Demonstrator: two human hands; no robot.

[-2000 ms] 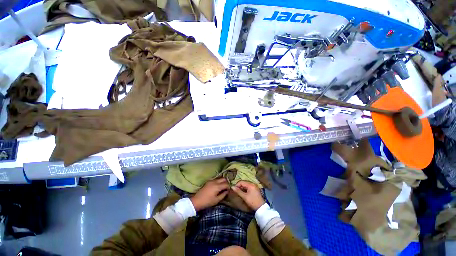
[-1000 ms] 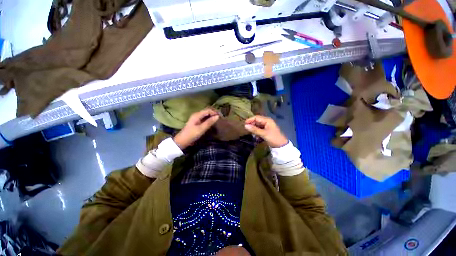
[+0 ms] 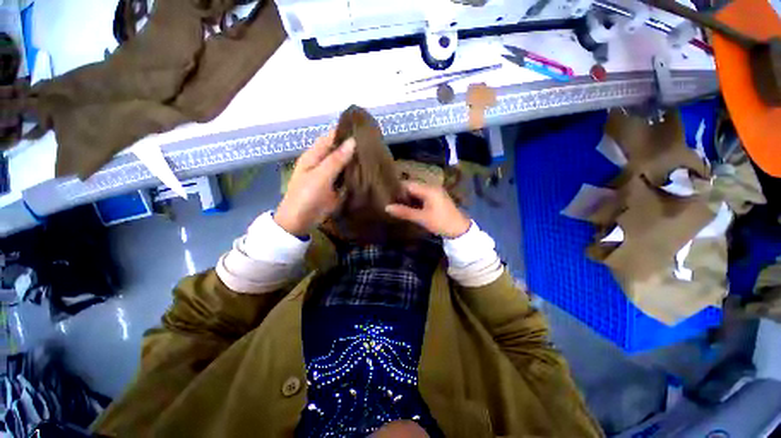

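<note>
A brown knit garment piece point(image 3: 370, 162) is raised above the lap, its folded top reaching the table's front edge. My left hand point(image 3: 317, 186) holds its left side, the thumb on the fabric. My right hand point(image 3: 426, 208) is at its lower right side, fingers against the cloth. The lower part of the piece hangs in shadow between the hands. I cannot make out a seam or any tool in the hands.
A brown garment pile point(image 3: 154, 94) lies on the table at left, one end near the measuring tape strip point(image 3: 291, 141). Pens point(image 3: 539, 64) lie below the machine base point(image 3: 377, 26). An orange disc point(image 3: 754, 77) is at right, above cut pieces point(image 3: 659, 248) in the blue bin point(image 3: 548, 248).
The brown piece has come up from the lap towards the table edge. My left hand has risen and turned around its side; my right hand has moved slightly lower. The camera view tilted down earlier.
</note>
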